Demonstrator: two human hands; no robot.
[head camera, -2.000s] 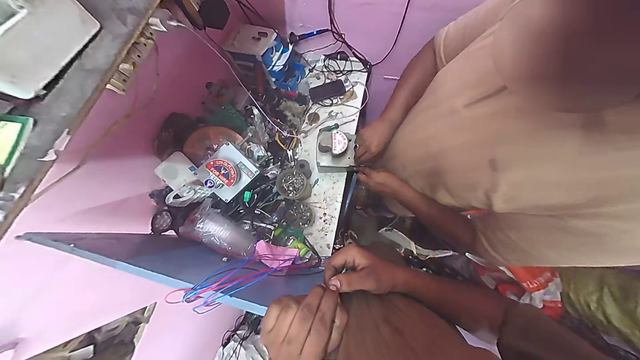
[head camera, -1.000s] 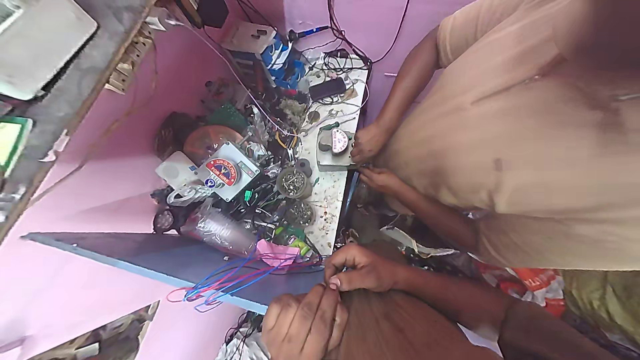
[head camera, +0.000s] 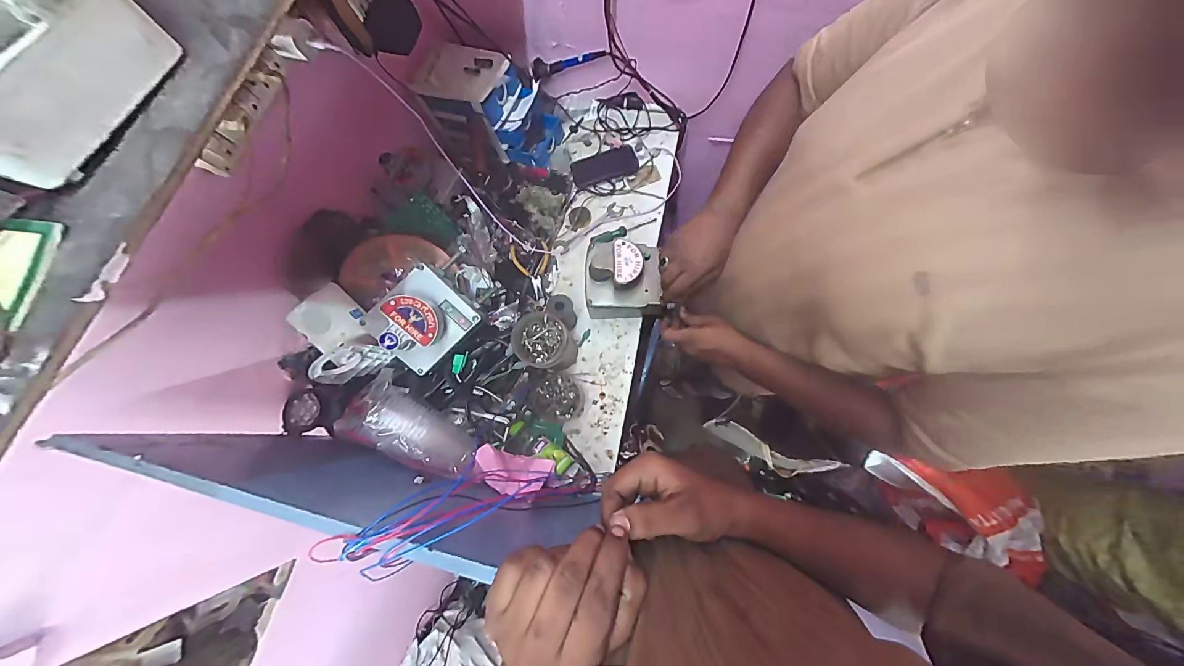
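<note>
At the bottom, my left hand (head camera: 566, 597) has its fingers curled, its tips against those of my right hand (head camera: 673, 499). The fingertips of both hands pinch together at one point, where thin wires lead in; the wire ends are hidden by the fingers. From there a loose bundle of blue and red wires (head camera: 435, 523) loops left over the edge of a blue-grey panel (head camera: 305, 486). A pink piece (head camera: 511, 470) lies just beyond the wires, beside a clear plastic-wrapped stack (head camera: 405, 430).
A co-worker's hands (head camera: 696, 252) are at a metal meter box (head camera: 624, 298) by the edge of a white worktop (head camera: 599, 393). Another meter (head camera: 453, 319), jars of small metal parts (head camera: 541, 340) and tangled cables crowd the worktop. A phone (head camera: 604, 166) lies farther up.
</note>
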